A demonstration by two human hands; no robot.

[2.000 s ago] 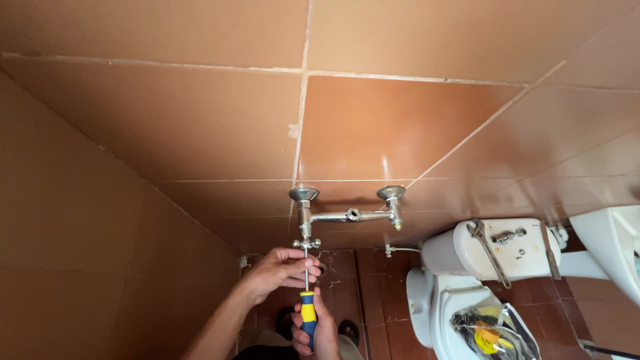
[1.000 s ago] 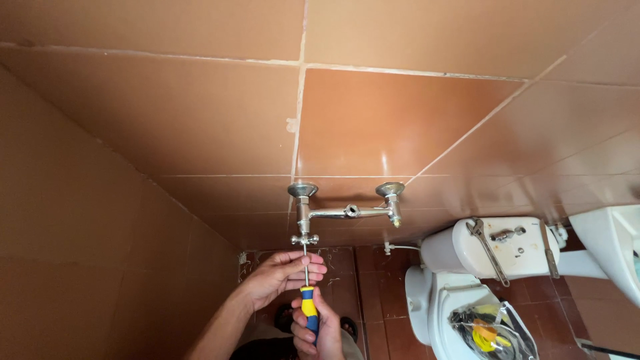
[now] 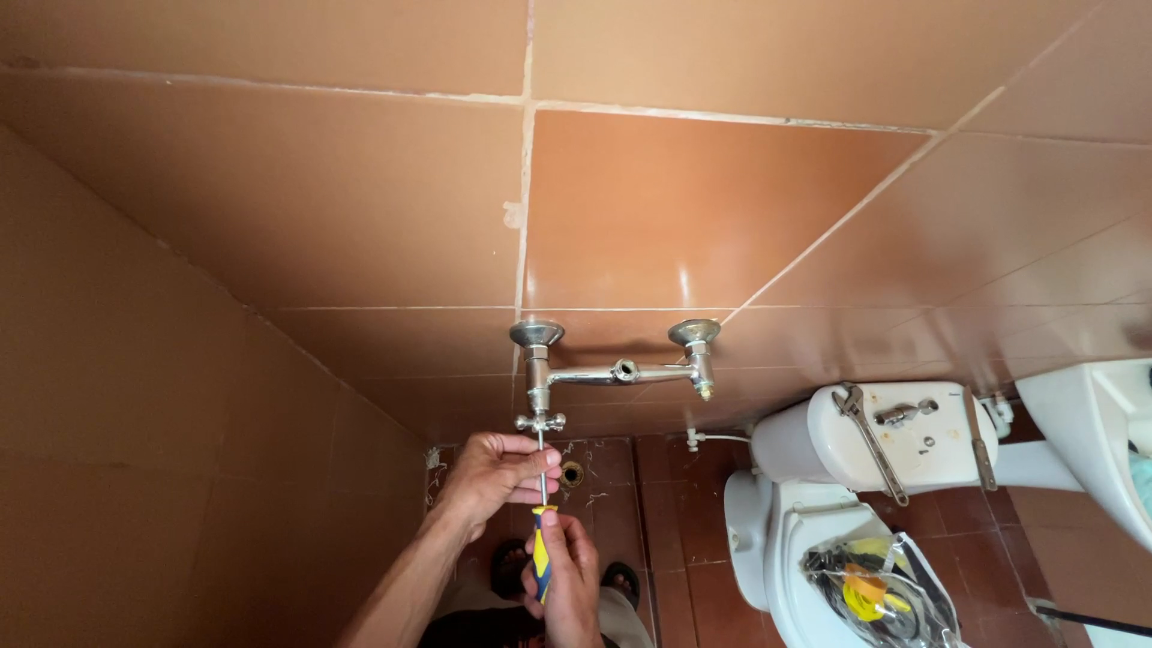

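A chrome two-handle mixer tap body (image 3: 621,373) is fixed to the tiled wall. Its left side carries a cross handle (image 3: 540,422); on the right side a brass valve end (image 3: 705,391) shows bare. The tip of a screwdriver with a yellow and blue handle (image 3: 541,560) meets the middle of the cross handle. My right hand (image 3: 569,569) is closed around the screwdriver's handle. Just below the cross handle, my left hand (image 3: 504,475) holds the metal shaft between thumb and fingers.
On the toilet cistern lid (image 3: 846,450) lie an adjustable wrench (image 3: 871,443), chrome tap parts (image 3: 905,412) and a knife-like tool (image 3: 979,441). A clear plastic bag (image 3: 886,589) of items rests on the toilet. A washbasin (image 3: 1089,432) stands at the right, and a floor drain (image 3: 571,474) lies behind my hands.
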